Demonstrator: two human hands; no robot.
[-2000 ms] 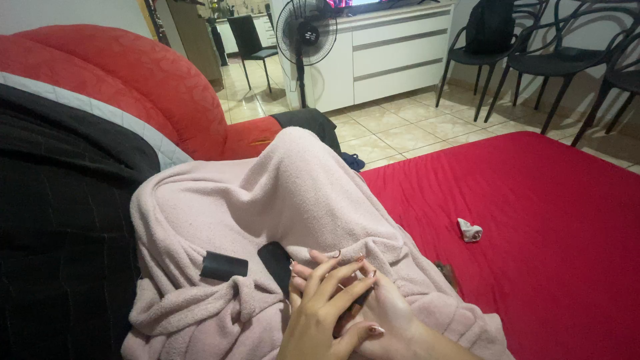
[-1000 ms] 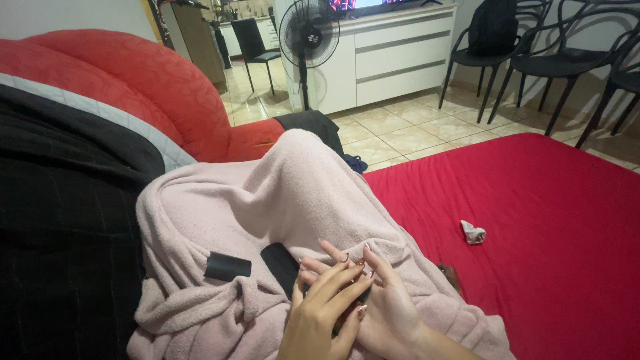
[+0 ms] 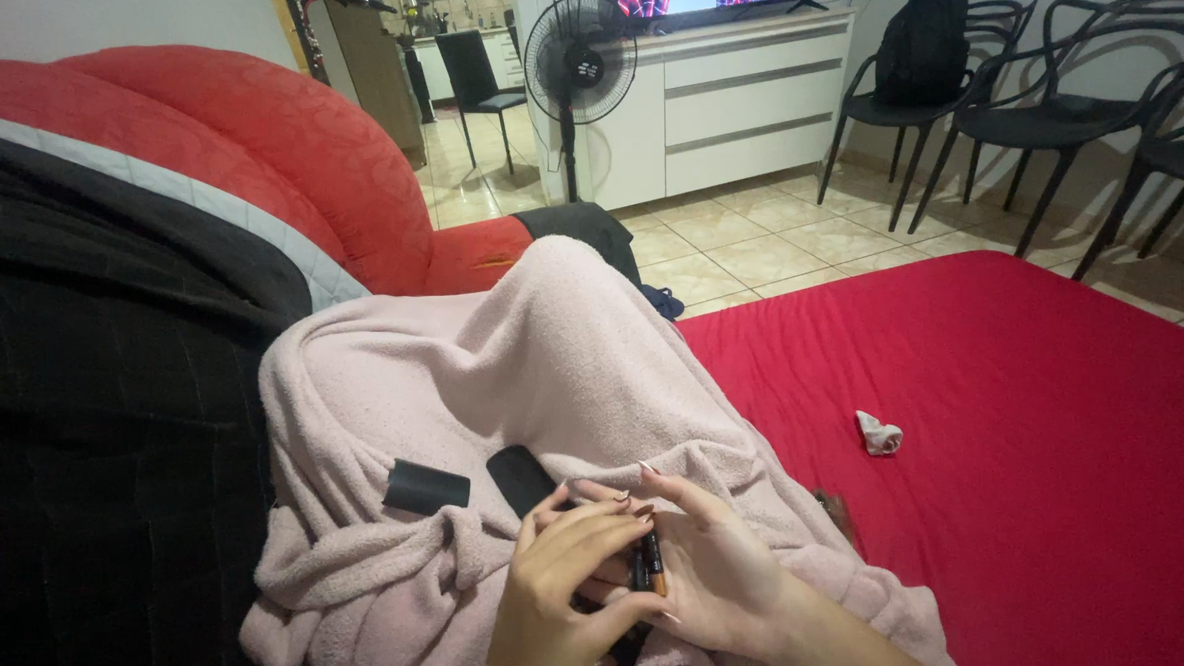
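Over the pink blanket (image 3: 592, 370), my left hand (image 3: 575, 566) is bent above the open palm of my right hand (image 3: 726, 560). A black and copper-coloured cylindrical battery (image 3: 655, 562) lies against the right palm, between the left fingertips and thumb. Another dark object shows beside and below it, mostly hidden by the left hand. A black rounded device (image 3: 521, 476) rests on the blanket just beyond the left fingers, its near end covered. Further left on the blanket lies a short black curved plastic piece (image 3: 427, 487), touched by neither hand.
A crumpled white item (image 3: 879, 435) lies on the red sheet (image 3: 999, 518) at right. Red sofa (image 3: 250, 139) and black cover (image 3: 120, 398) are at left. Beyond stand a floor fan (image 3: 583, 69), a white drawer cabinet (image 3: 754, 106) and black chairs (image 3: 1054, 125).
My right palm has opened out with its thumb raised, and the battery in it now shows; two seconds ago the left fingers lay across the right hand.
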